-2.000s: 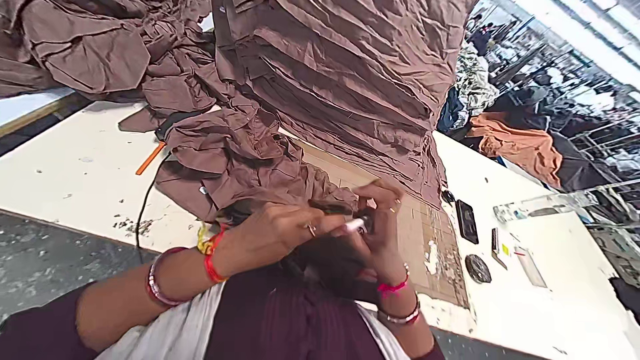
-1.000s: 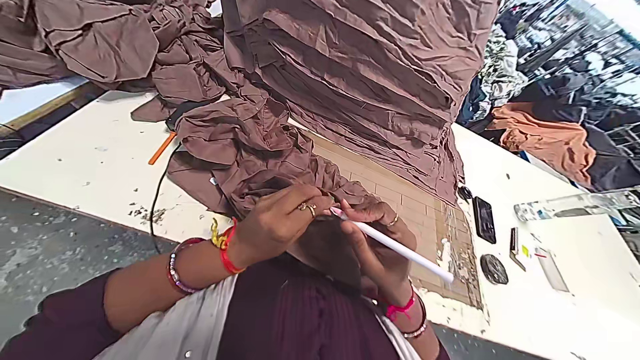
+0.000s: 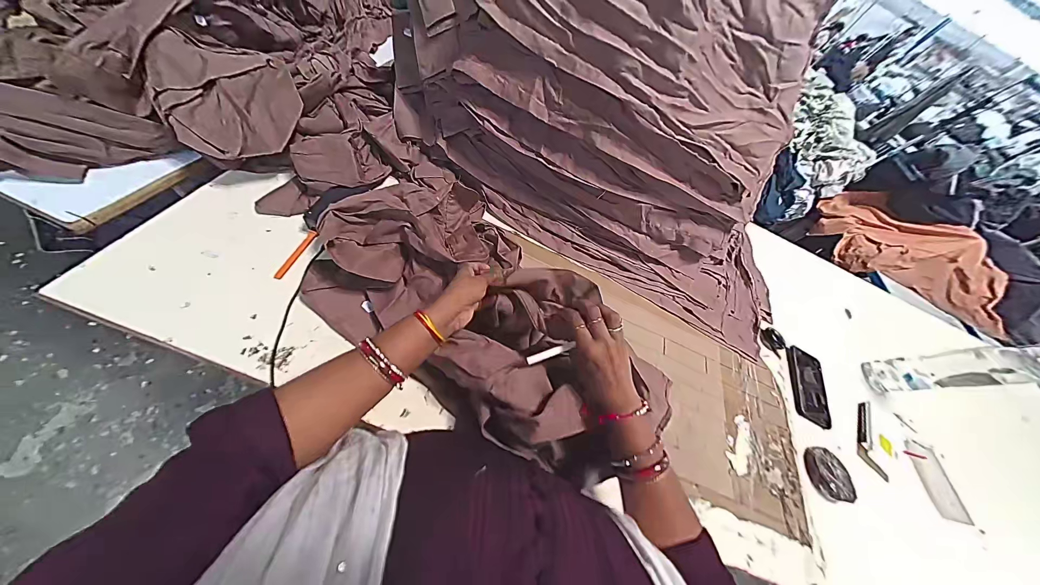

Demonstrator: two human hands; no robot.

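Observation:
A crumpled brown garment [image 3: 504, 398] lies bunched in front of me, over the table edge and a cardboard sheet. My left hand [image 3: 465, 299] pinches a fold of its cloth between thumb and fingers. To the right, my right hand [image 3: 600, 357] is closed on the same garment, with a white pen-like stick [image 3: 550, 353] jutting out leftward from under the fingers. Where the right thumb is cannot be seen. A small white tag [image 3: 367, 306] shows on the cloth left of my left wrist.
Piled brown garments [image 3: 617, 146] cover the table's far side, more [image 3: 219, 97] at left. An orange-handled tool [image 3: 295, 255] and black cord lie left. Taped cardboard [image 3: 691, 390] is beneath the work. At right are a phone [image 3: 809, 387], a round black object [image 3: 829, 474] and a clear ruler [image 3: 959, 370].
My hands were close together near my body, with the white stick between them; now they are apart, farther forward on the garment. The cloth is spread wider between them.

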